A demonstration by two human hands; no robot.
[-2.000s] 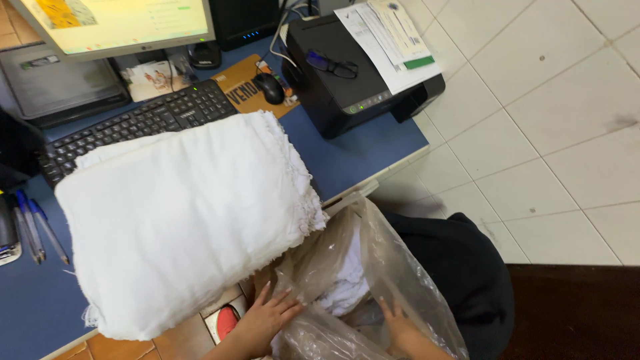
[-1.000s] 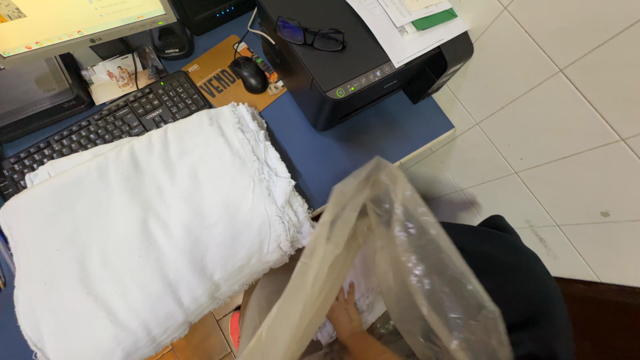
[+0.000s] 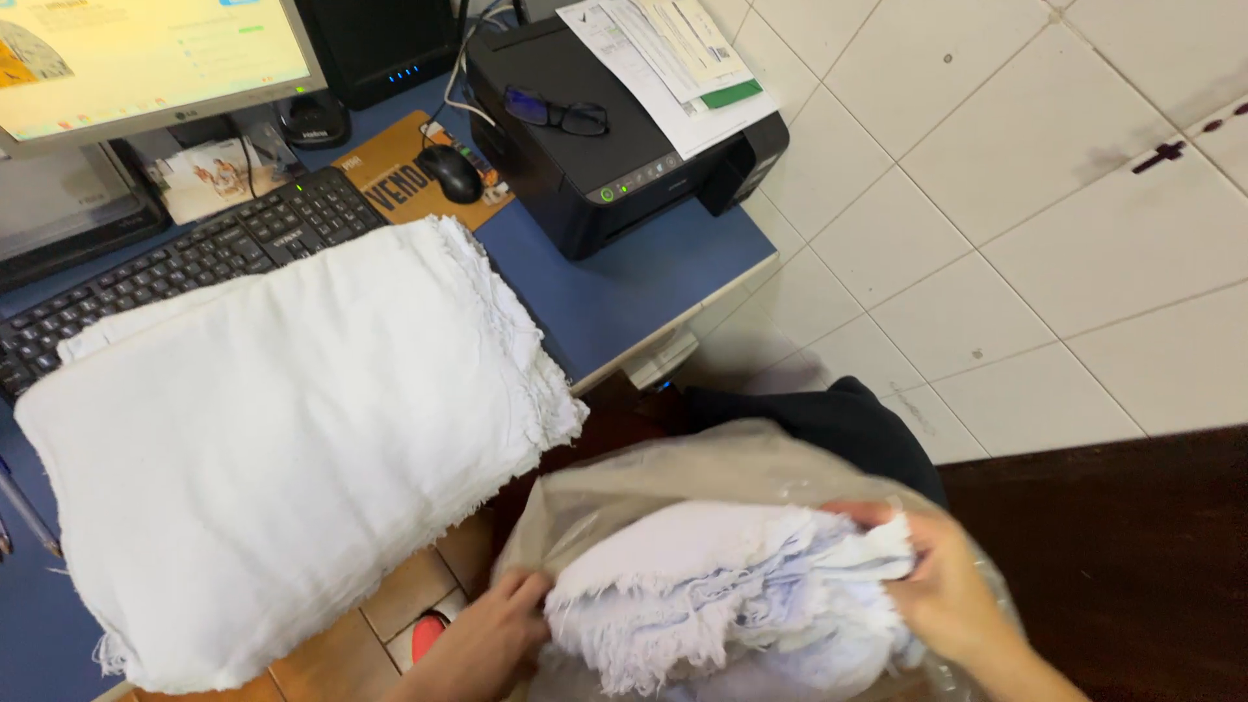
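Observation:
A clear plastic bag (image 3: 673, 463) lies open at the lower middle, with a bundle of folded white cloths (image 3: 721, 595) with frayed edges inside it. My left hand (image 3: 512, 619) is closed on the bag's rim at the left of the bundle, slightly blurred. At the bundle's right side my right hand (image 3: 936, 575) grips the cloths, fingers behind and thumb in front. A large stack of folded white cloths (image 3: 283, 448), also frayed along its edge, rests on the blue desk (image 3: 634, 283) and partly covers the keyboard (image 3: 244, 239).
A black printer (image 3: 585, 156) with eyeglasses (image 3: 556, 112) and papers (image 3: 673, 68) on top stands at the desk's right end. Behind the stack are a monitor (image 3: 156, 58) and a mouse (image 3: 450, 174). Pens (image 3: 29, 507) lie at left. A dark cloth-like thing (image 3: 829, 419) is behind the bag.
The bag's raised plastic has come down and its mouth is wider. The cloths inside now show plainly, with my right hand on them. My left hand has come into view at the rim.

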